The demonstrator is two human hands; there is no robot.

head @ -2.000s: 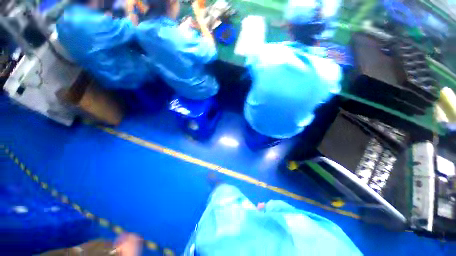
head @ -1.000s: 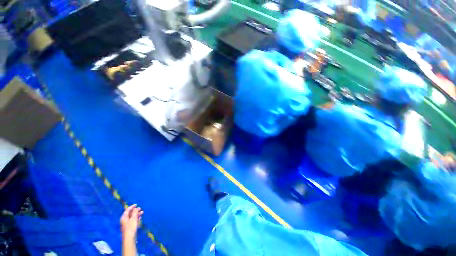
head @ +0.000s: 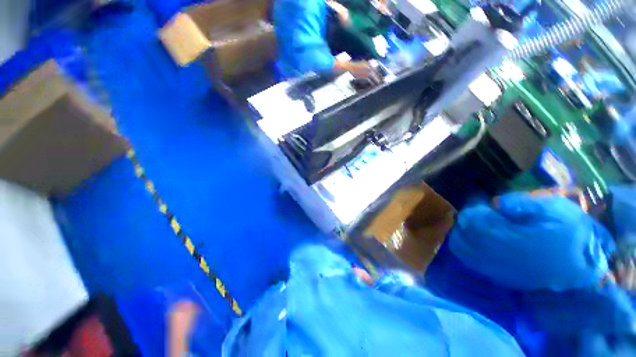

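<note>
My left hand is a small blurred shape near the bottom left edge; its fingers cannot be made out, and nothing shows in it. My blue smock fills the bottom middle. A small skin-toned patch at the smock's top may be part of my right hand; the rest is hidden. Ahead stands a white-topped bench with a long dark and grey machine part across it. An open brown carton sits at its near right end.
A large brown carton stands at left, above a white surface. Another open carton is at the bench's far end, beside a person in blue. More people in blue sit at right. Yellow-black tape crosses the blue floor.
The view has moved along the aisle and turned left. The white bench and cartons are nearer; the seated people have shifted right. My left hand stays low at left, now more blurred.
</note>
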